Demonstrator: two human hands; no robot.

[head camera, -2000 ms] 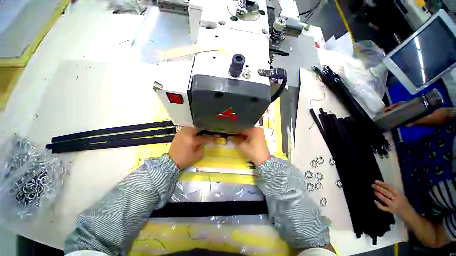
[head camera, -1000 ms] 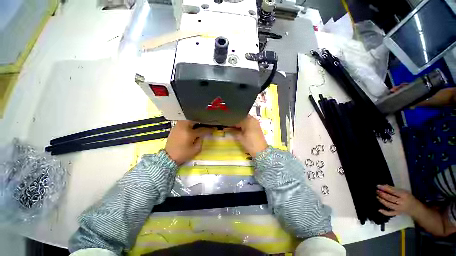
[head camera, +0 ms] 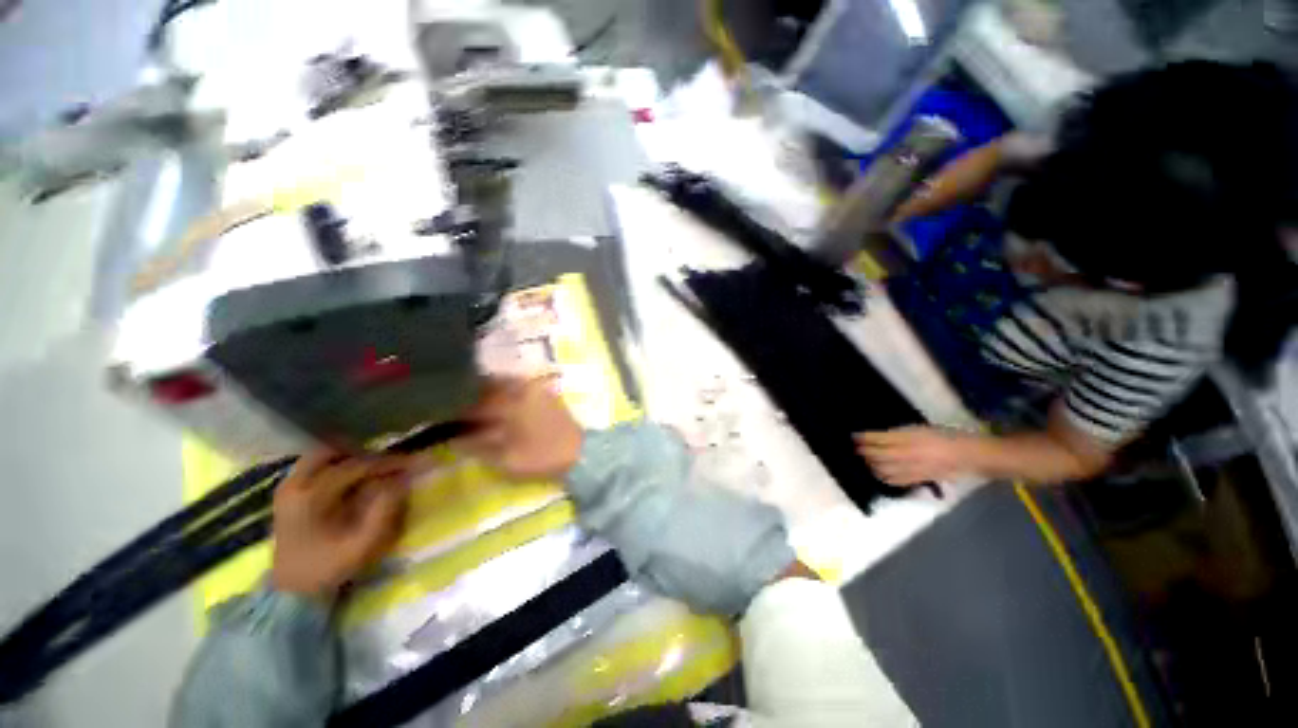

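Observation:
The picture is blurred. The sewing machine head (head camera: 349, 356) has a dark grey front cover and a red logo. My left hand (head camera: 336, 515) is just below its front, fingers bent at the left end of a short dark strap piece (head camera: 431, 437). My right hand (head camera: 524, 430) is at the right end of that piece, fingers closed on it under the head. The needle area is hidden behind the head and fingers. No metal ring can be made out in my hands.
Several black straps (head camera: 157, 558) lie left of the machine. A strap pile (head camera: 804, 370) lies right, with blurred rings (head camera: 719, 427) beside it. Another person (head camera: 1125, 327) in striped sleeves rests a hand on the pile. A black strip (head camera: 491, 640) crosses the plastic in front.
The view has swung right and tilted, so the machine and my hands appear further left and the other person shows more fully. My hands remain at the machine front.

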